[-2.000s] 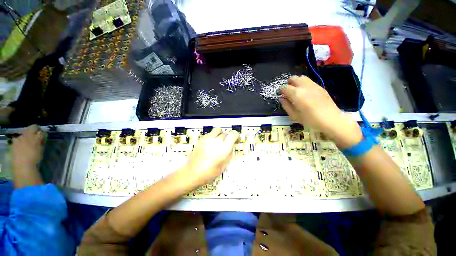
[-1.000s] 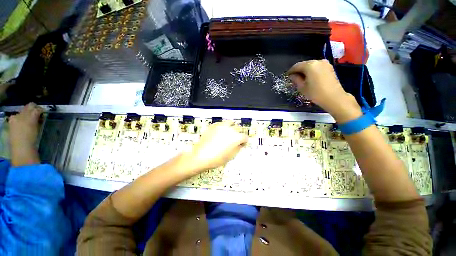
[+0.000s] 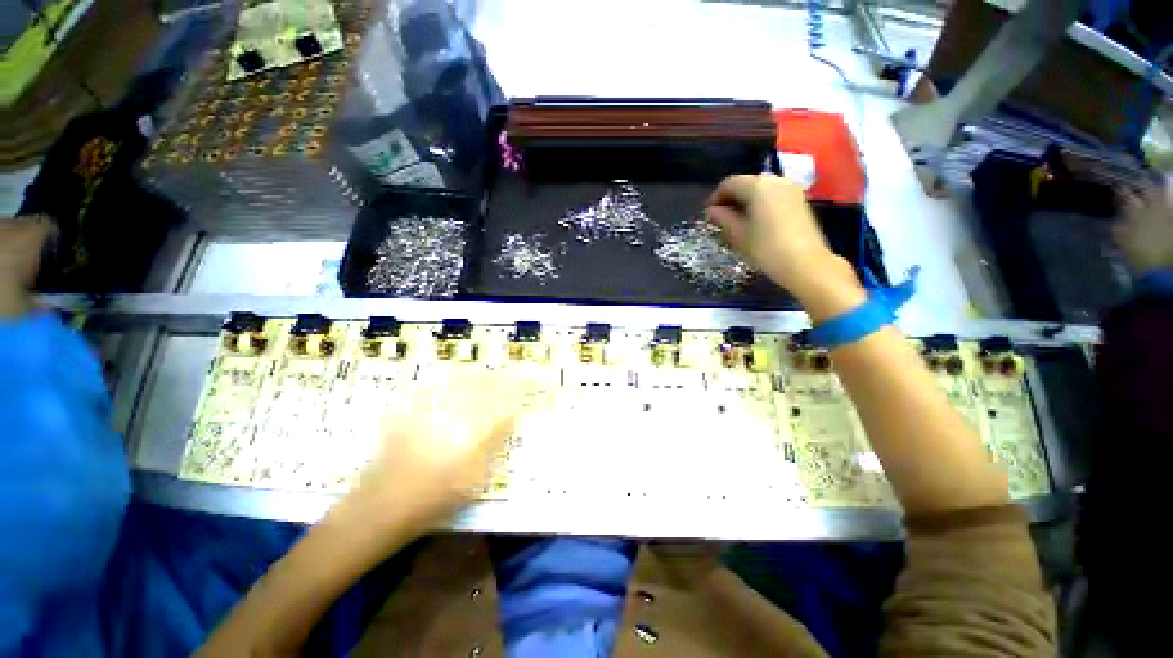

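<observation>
A pale yellow-cream circuit board panel (image 3: 618,431) lies between the metal rails, with black and copper-coloured parts along its far edge. My left hand (image 3: 457,424) is over the left-centre of the panel, blurred and overexposed; its fingertips are unclear. My right hand (image 3: 762,221), with a blue wrist strap (image 3: 859,321), is above the right pile of small leaded components (image 3: 701,255) in the large black tray (image 3: 579,276). Its fingertips are pinched together; whether they hold a component is too small to tell. Two more piles of silvery components lie in the tray.
A small black tray (image 3: 350,264) of grey-silver parts stands left of the large tray. Brown strips (image 3: 639,122) lie at its far edge, a red container (image 3: 830,161) to its right. Stacked trays of copper rings (image 3: 264,142) stand back left. People's arms show at both sides.
My left hand has moved left and nearer me over the panel. My right hand stays over the right pile, its fingers now nearer the pile's far edge. A person's hand has appeared at far right.
</observation>
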